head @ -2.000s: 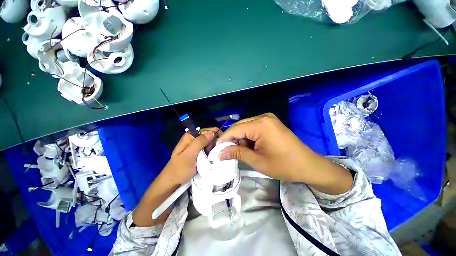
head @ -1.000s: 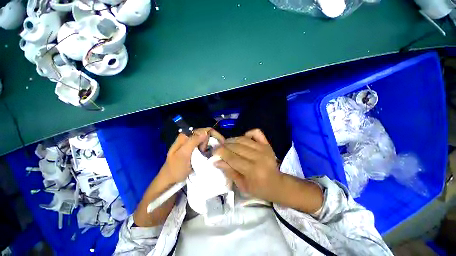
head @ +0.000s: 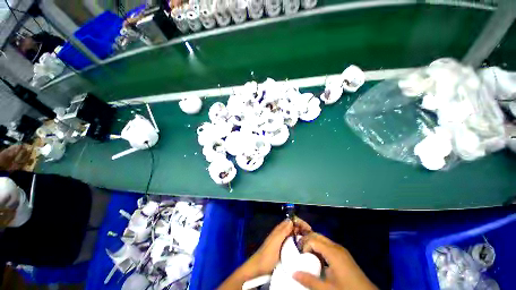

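Observation:
A white camera housing is held between both hands at the lower middle, over the lap, its lower part cut off by the frame edge. A white antenna sticks out to its left. My left hand grips the housing's left side and top. My right hand grips its right side, fingers near the opening. A small blue-and-black piece shows above the fingertips. The inside of the housing is mostly hidden by the fingers.
White ball-shaped shells are heaped mid-bench. A clear bag with white covers lies right. A housing with antennas stands left. Blue bins are below left and right. Another person's dark-clothed lap is at far left.
The camera view has tilted up and shows more of the bench and the line behind it. The hands and housing now appear lower in the picture. Both hands still hold the housing.

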